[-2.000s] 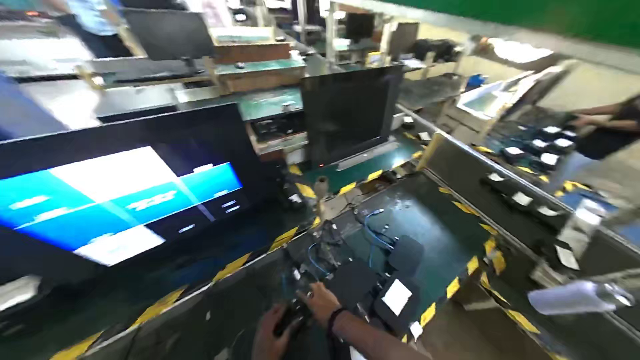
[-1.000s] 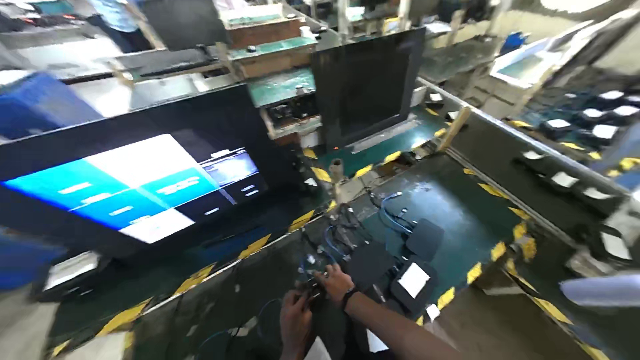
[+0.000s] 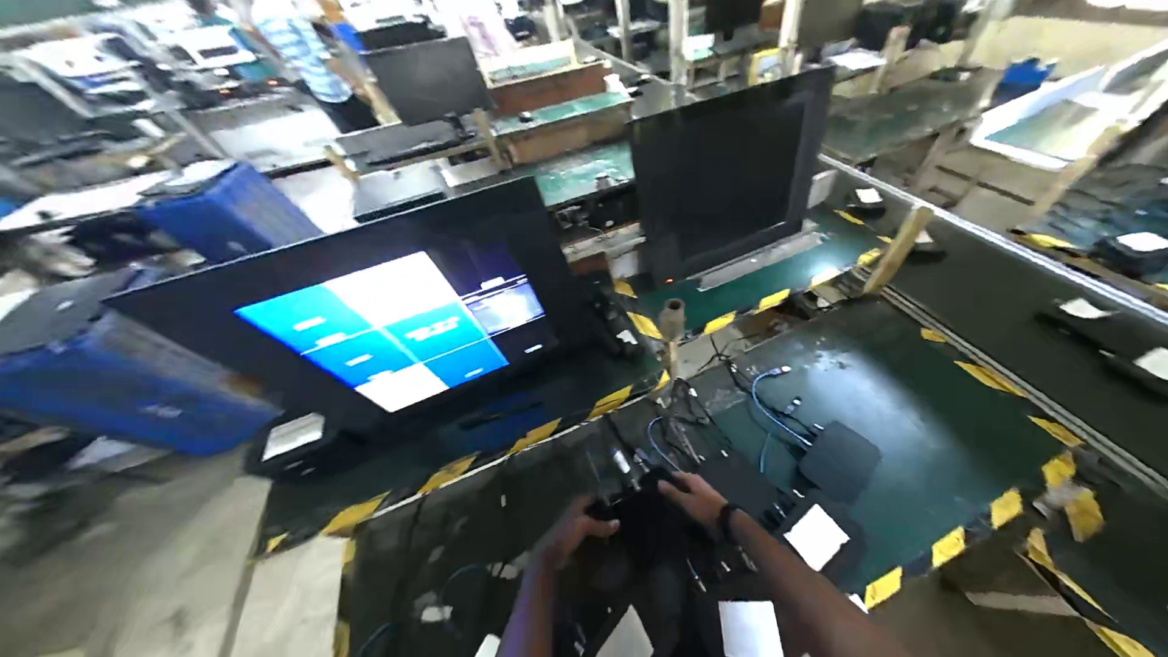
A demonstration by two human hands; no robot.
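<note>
Both my hands meet over a black box-shaped device (image 3: 643,520) at the lower middle. My left hand (image 3: 579,529) grips its left side. My right hand (image 3: 698,502) is at its right upper edge, near cable plugs; its exact hold is blurred. Beyond them lie tangled cables (image 3: 689,415). A blue cable (image 3: 766,411) runs to a dark flat box (image 3: 839,461) on the green mat. Just right of my right wrist sits another black box with a white label (image 3: 817,537). More white labels (image 3: 750,628) show at the bottom edge.
A lit television (image 3: 401,328) stands at left, a dark one (image 3: 730,182) behind. Yellow-black tape (image 3: 538,436) edges the bench. A metal post (image 3: 672,324) rises at the bench joint. Blue crates (image 3: 137,383) stand far left; labelled boxes (image 3: 1081,310) lie along the right conveyor.
My hands were close together at the cable plugs; now they are farther apart, with the black device between them. The view has swung left.
</note>
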